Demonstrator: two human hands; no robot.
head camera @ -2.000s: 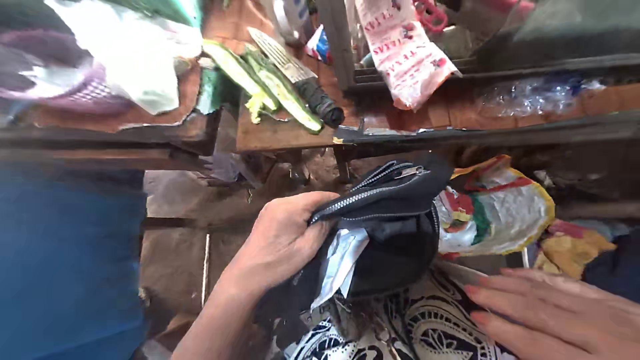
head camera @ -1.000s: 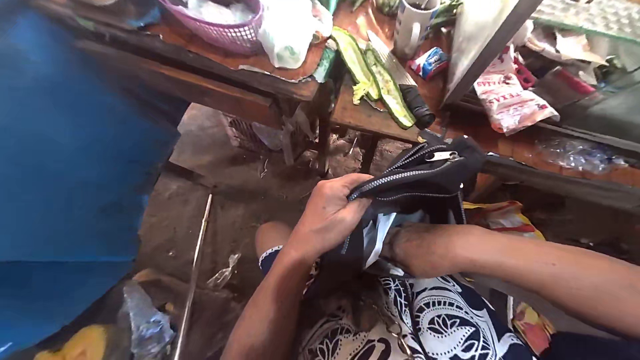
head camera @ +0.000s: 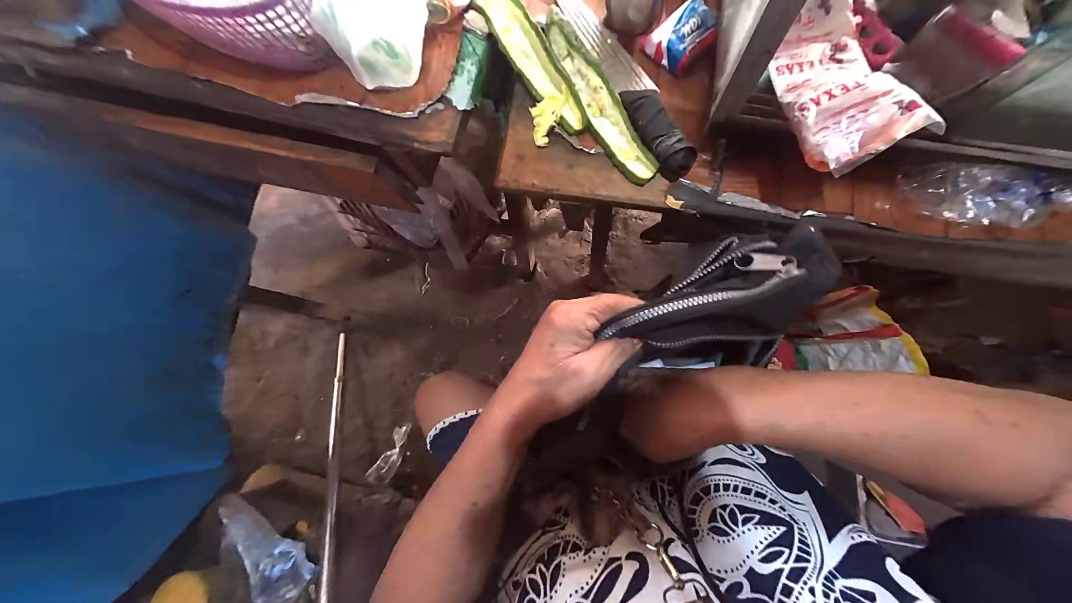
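Note:
My left hand [head camera: 578,360] grips the edge of a black zippered bag [head camera: 720,293] above my lap, its thumb and fingers closed on the zipped rim. The bag's mouth gapes, with a metal zipper pull [head camera: 766,263] near its top right. My right hand [head camera: 662,419] reaches in from the right at the bag's opening; its fingers are hidden inside or behind the bag, so what they touch does not show. A pale item peeks out just above my right wrist. Below lies patterned navy and white cloth [head camera: 754,519] with a metal clasp chain [head camera: 666,561].
Halved green vegetables [head camera: 599,100] and a knife with a black-wrapped handle [head camera: 657,126] lie on the wooden table [head camera: 544,167]. A purple basket [head camera: 251,29] and a white plastic bag [head camera: 373,42] are left of them. A metal rod [head camera: 335,452] stands by the blue sheet [head camera: 109,335].
Two seconds ago my right hand was outside the bag, open at the lower right; since then it has moved left to the bag's opening. My left hand keeps hold of the rim.

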